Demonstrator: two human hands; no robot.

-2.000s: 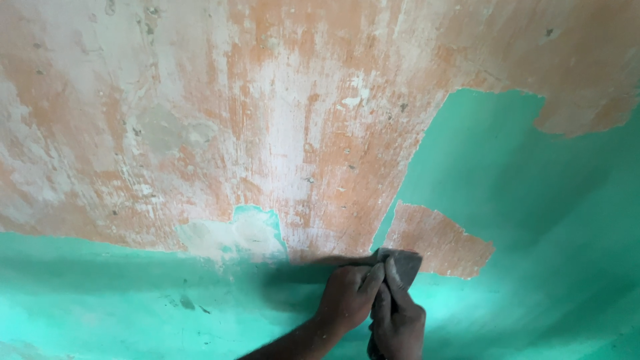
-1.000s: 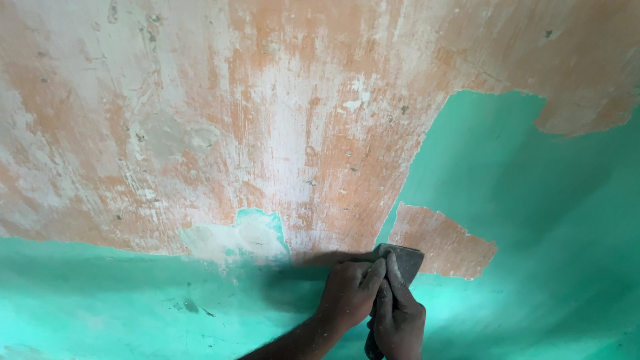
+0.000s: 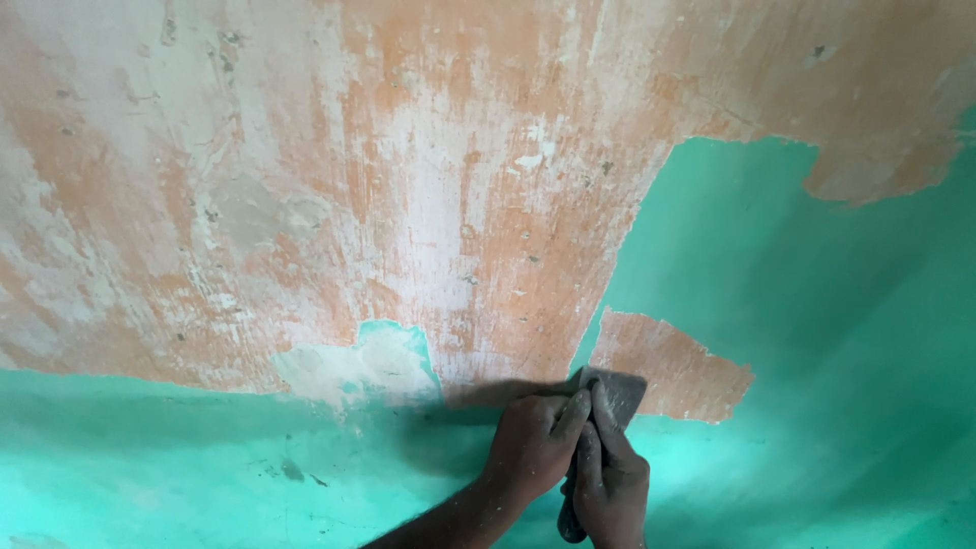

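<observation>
Both of my hands are on one paint scraper (image 3: 621, 395), its flat metal blade laid against the wall and its dark handle pointing down. My right hand (image 3: 614, 476) is closed around the scraper, with a finger stretched along the blade. From the left, my left hand (image 3: 537, 438) presses its fingertips at the base of the blade. The blade lies at the lower left edge of a bare orange patch (image 3: 671, 362), just below a narrow strip of green paint (image 3: 587, 343). The blade's edge against the wall is hard to make out.
Scraped orange and whitish wall (image 3: 427, 191) spreads above and to the left. Green paint (image 3: 762, 229) covers the right side and the bottom. A whitish patch (image 3: 374, 366) with green traces is left of my hands. Small pits mark the scraped surface.
The scraper blade has shifted and turned slightly on the wall, staying near the orange patch. Both hands keep their hold.
</observation>
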